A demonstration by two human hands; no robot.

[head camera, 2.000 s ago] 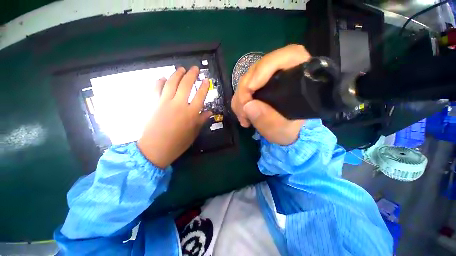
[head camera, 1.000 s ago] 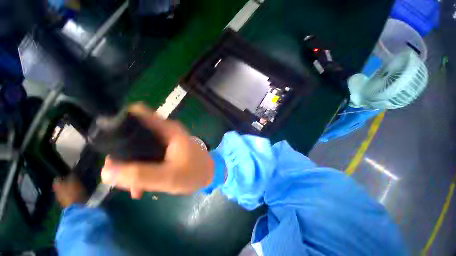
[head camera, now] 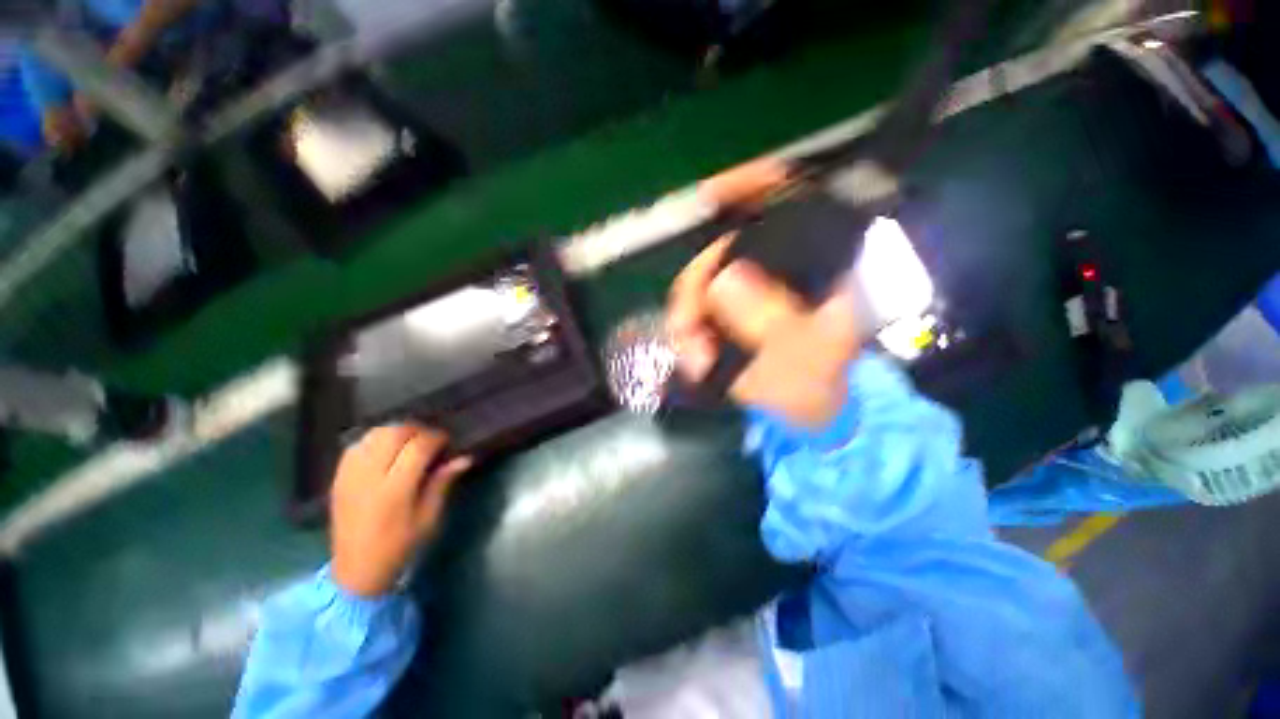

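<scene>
A black tray point(head camera: 527, 410) lies tilted across the bench's far edge, left of centre, holding an open-backed unit point(head camera: 449, 337) with a silvery area and a board at its right end. My left hand point(head camera: 379, 509) grips the tray's near rim, its fingertips over the rim. My right hand point(head camera: 779, 344) is blurred and closed around the thick black electric screwdriver point(head camera: 811, 246), above the bench to the right of the tray. The screwdriver's tip cannot be made out. A round silver screw dish point(head camera: 642, 363) lies between the tray and my right hand.
A second unit point(head camera: 896, 281) lies behind my right hand. A black corded device point(head camera: 1095, 302) with a red light and a pale green fan point(head camera: 1214, 443) are at the right. Beyond the white edge rail point(head camera: 639, 232), more trayed units point(head camera: 344, 148) sit on the green conveyor. A person's arm shows upper left.
The view has swung. My left hand has left the first unit, reached left towards the conveyor, and now holds a tray at the bench edge. The screwdriver remains in my right hand.
</scene>
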